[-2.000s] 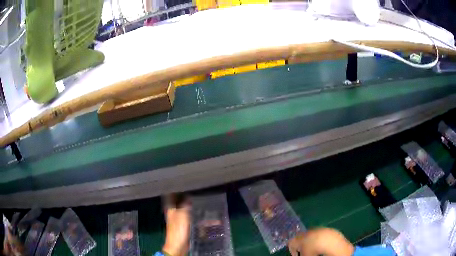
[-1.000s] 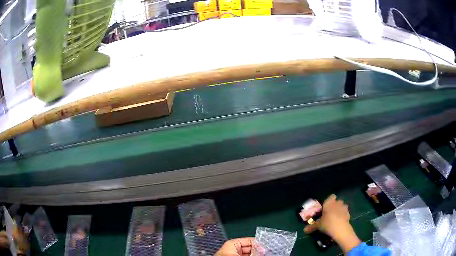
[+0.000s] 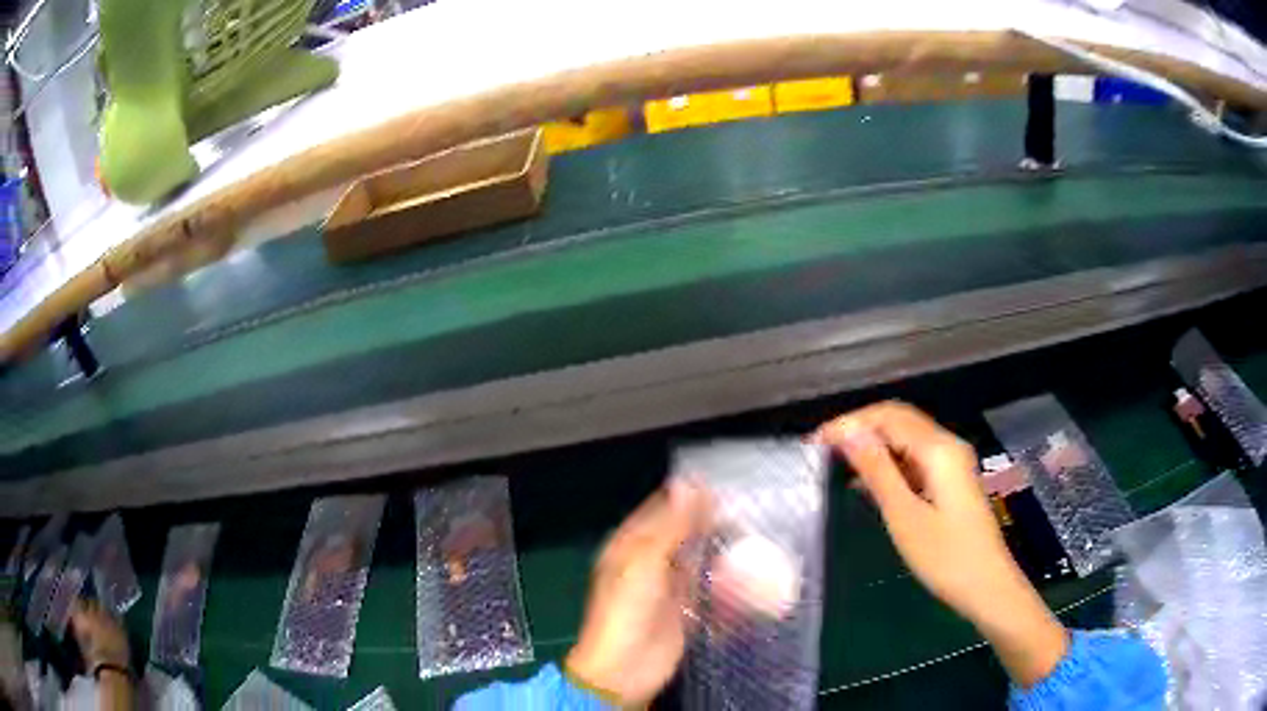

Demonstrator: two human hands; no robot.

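My left hand (image 3: 642, 595) grips the left edge of a clear bubble bag (image 3: 764, 486) in front of me. A dark display module (image 3: 755, 575) with a pale pinkish patch shows through the bag. My right hand (image 3: 928, 503) pinches the bag's upper right corner with thumb and finger. The hands and bag are somewhat blurred. Left of them, filled bubble bags (image 3: 470, 576) lie apart on the dark green belt (image 3: 584, 514). A loose module (image 3: 1025, 517) lies to the right, partly beside a bubble bag (image 3: 1067, 479).
A heap of empty bubble bags (image 3: 1198, 590) lies at the near right. Another person's hand (image 3: 103, 642) is among bags at the far left. A grey rail (image 3: 584, 396) runs beyond the belt. A cardboard tray (image 3: 438, 202) and green fan (image 3: 146, 111) are farther back.
My right hand has moved from the module on the belt up to the bag's corner. The bag in my left hand now holds a module. The filled bags have shifted left.
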